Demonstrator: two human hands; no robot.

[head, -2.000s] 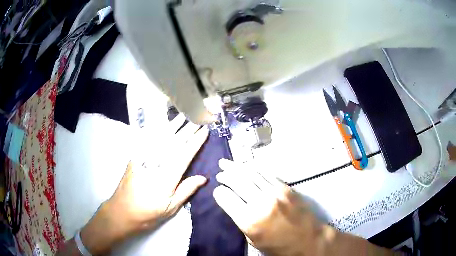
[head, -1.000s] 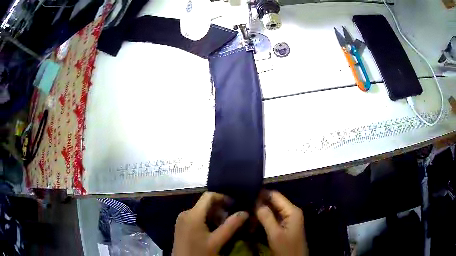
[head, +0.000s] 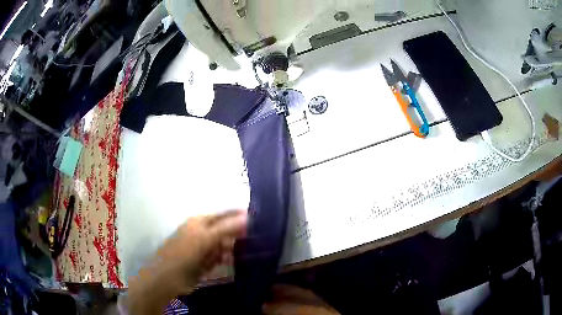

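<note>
A dark navy fabric strip (head: 266, 178) runs from the presser foot (head: 278, 104) down over the table's front edge. Its upper end meets another dark piece (head: 231, 104) that bends away to the left. My left hand (head: 191, 252) is blurred, with its fingertips at the strip's left edge; whether they grip it is unclear. My right hand (head: 299, 301) is at the lower end of the strip, cut off by the bottom of the picture, its fingertips partly hidden by the fabric. The white sewing machine head (head: 200, 27) stands above the foot.
Orange and blue snips (head: 408, 104) and a black smartphone (head: 454, 86) with a white cable (head: 527, 111) lie on the right. A red-edged printed board (head: 92, 209), with a pale turquoise box (head: 69, 155), is on the left. A white bottle-like shape (head: 199, 92) overlaps the dark fabric.
Both hands first moved from beside the foot to the strip's lower end. Since then my left hand has moved up and left along the strip. The view has shifted, showing more of the machine head.
</note>
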